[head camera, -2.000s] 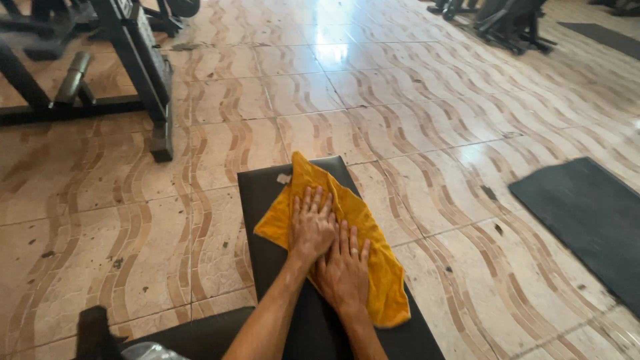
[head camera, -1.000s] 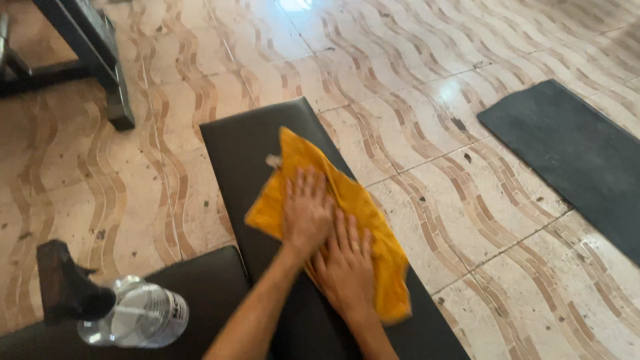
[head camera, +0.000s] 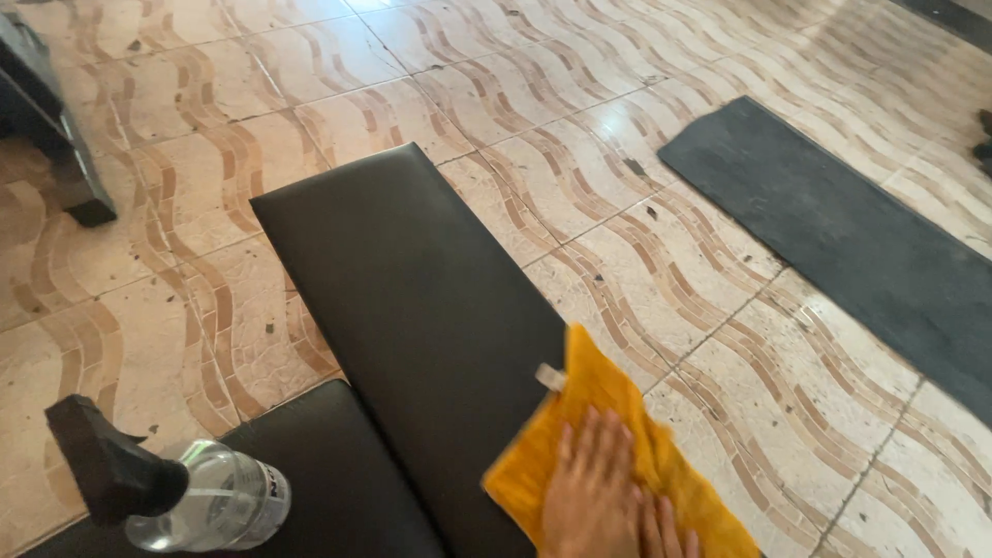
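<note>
A yellow cloth (head camera: 527, 457) with a small white tag lies over the lower right part of a black padded bench (head camera: 403, 279). Flat on the cloth rests my left hand (head camera: 593, 488), its fingers pointing up the bench. My right hand (head camera: 666, 531) presses on the cloth just right of it, and mostly its fingers show, the rest being cut off by the bottom edge. A clear spray bottle (head camera: 225, 496) with a black trigger head is at the lower left, on or against a second black pad (head camera: 325, 465) beside the bench.
A black mat (head camera: 837, 217) lies on the tiled floor to the right. The dark metal leg of a gym machine (head camera: 74, 155) stands at the upper left. Patterned tiles (head camera: 604, 294) with dark specks surround the bench.
Both hands and the yellow cloth have moved down the bench toward me, uncovering its far part. The view has shifted, and more of the spray bottle shows than two seconds ago.
</note>
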